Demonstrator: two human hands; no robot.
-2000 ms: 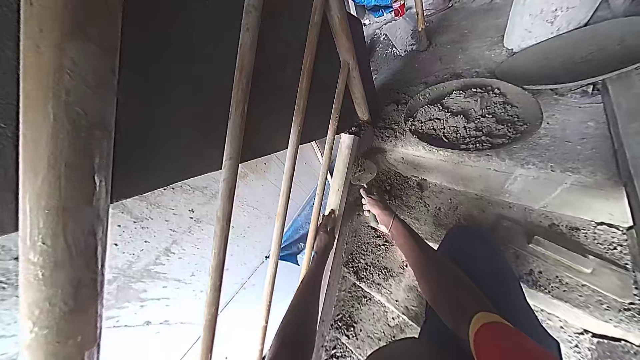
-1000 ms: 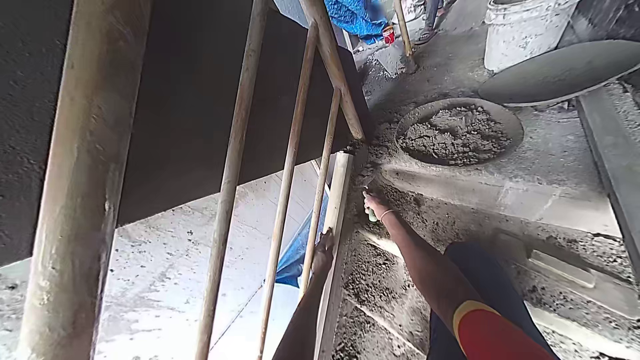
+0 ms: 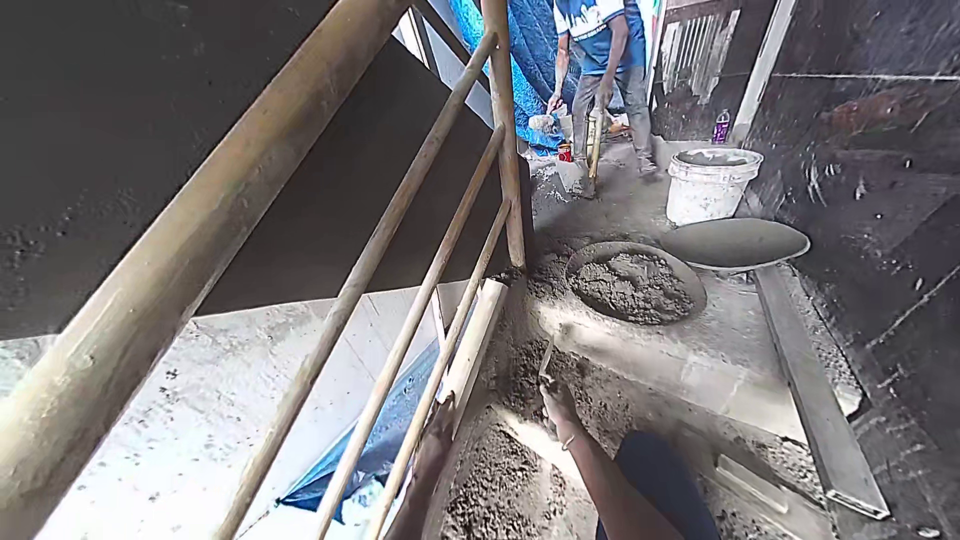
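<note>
My right hand (image 3: 559, 409) is closed around the handle of a small trowel (image 3: 548, 354), seen nearly edge-on over the grey mortar on the stair tread. My left hand (image 3: 441, 420) rests at the pale edge board (image 3: 477, 330) beside the lowest rail of the metal railing (image 3: 390, 225); its fingers are dark and partly hidden, so their grip is unclear. Beyond the trowel, on the upper level, lies a round pan of mortar (image 3: 634, 289). A float with a pale handle (image 3: 752, 481) lies on the step right of my knee.
Another shallow pan (image 3: 735, 244) sits behind the mortar pan, near a white bucket (image 3: 712, 187). A long metal bar (image 3: 817, 397) runs down the right side by the dark wall. At the back a person (image 3: 604, 67) stands holding tools, before a blue tarpaulin (image 3: 536, 67).
The view has tilted up, bringing the standing person into sight. My right hand stays over the mortared step with the trowel, and my left hand remains beside the railing.
</note>
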